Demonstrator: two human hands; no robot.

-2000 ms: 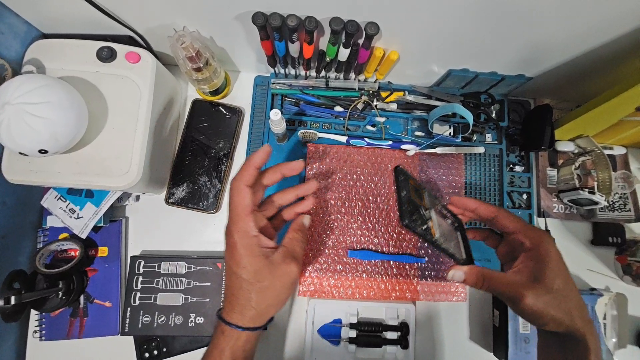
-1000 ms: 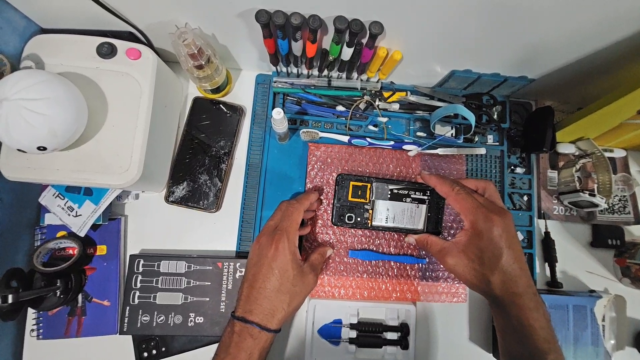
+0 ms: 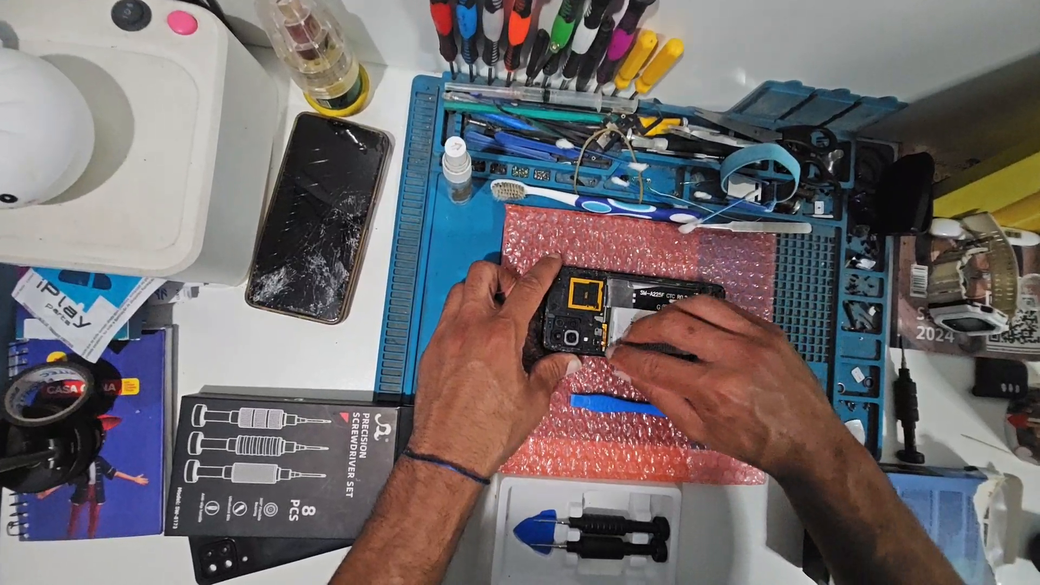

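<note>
An opened smartphone (image 3: 575, 325) lies with its inside facing up on pink bubble wrap (image 3: 601, 244), over a blue repair mat. My left hand (image 3: 487, 357) grips the phone's left end between thumb and forefinger. My right hand (image 3: 715, 366) is over the phone's lower right part, its fingertips pinched around a slim dark tool (image 3: 662, 351) near the camera end of the battery. The tool's tip is hidden by the fingers. Just below the phone lies a blue plastic pry tool (image 3: 617, 404), partly under my right hand.
A phone with a cracked screen (image 3: 318, 219) lies left of the mat. Behind are a toothbrush (image 3: 585, 201), a small bottle (image 3: 457, 171) and a row of screwdrivers (image 3: 517, 32). A white tray (image 3: 508, 561) with small screwdrivers is in front; a screwdriver box (image 3: 284, 463) stands front left.
The phone, tilted in my right hand at first, now lies flat on the bubble wrap. My left hand has come to its left end. My right hand now holds a slim dark tool. The view is closer.
</note>
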